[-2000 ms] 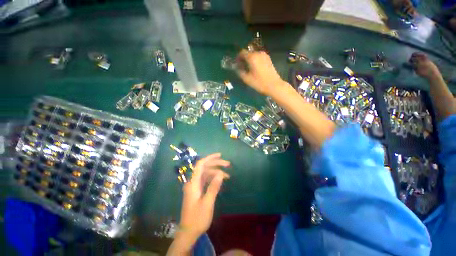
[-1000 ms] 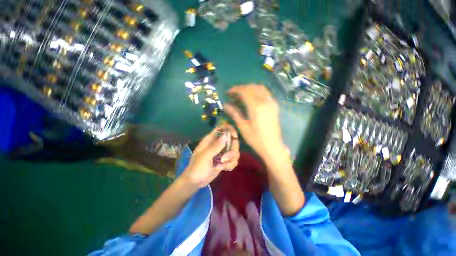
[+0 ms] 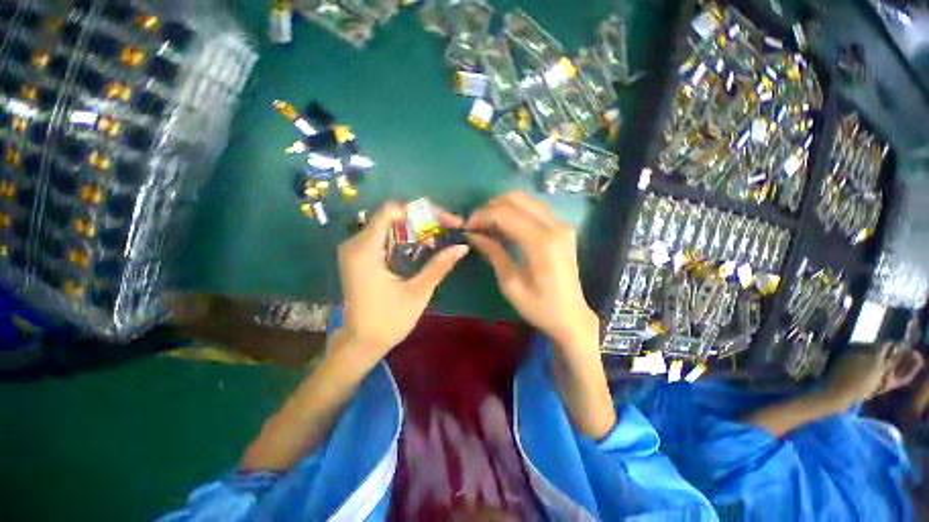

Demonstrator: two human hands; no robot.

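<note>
My left hand point(image 3: 385, 275) holds a frame assembly point(image 3: 403, 245) with a white tab point(image 3: 420, 216) and a gold-orange part sticking up from it. My right hand point(image 3: 525, 260) pinches a small black piece point(image 3: 451, 236) at the frame's right end, between the two hands. Whether the black piece is joined to the frame is hidden by the fingers. A small pile of flex-tail modules point(image 3: 324, 163), black with gold tails and white strips, lies on the green mat beyond my left hand.
A clear blister tray point(image 3: 153, 194) of black-and-gold modules is at the left. A loose frame pile point(image 3: 540, 92) lies beyond my hands. A black compartment tray point(image 3: 637, 184) full of frames is at the right. Another person's hand point(image 3: 866, 372) and blue sleeve are at the lower right.
My right hand has reached across and come down to the bench front, where both hands now meet at a frame. The view has tilted down and shifted; the frame now shows clearly in my left hand.
</note>
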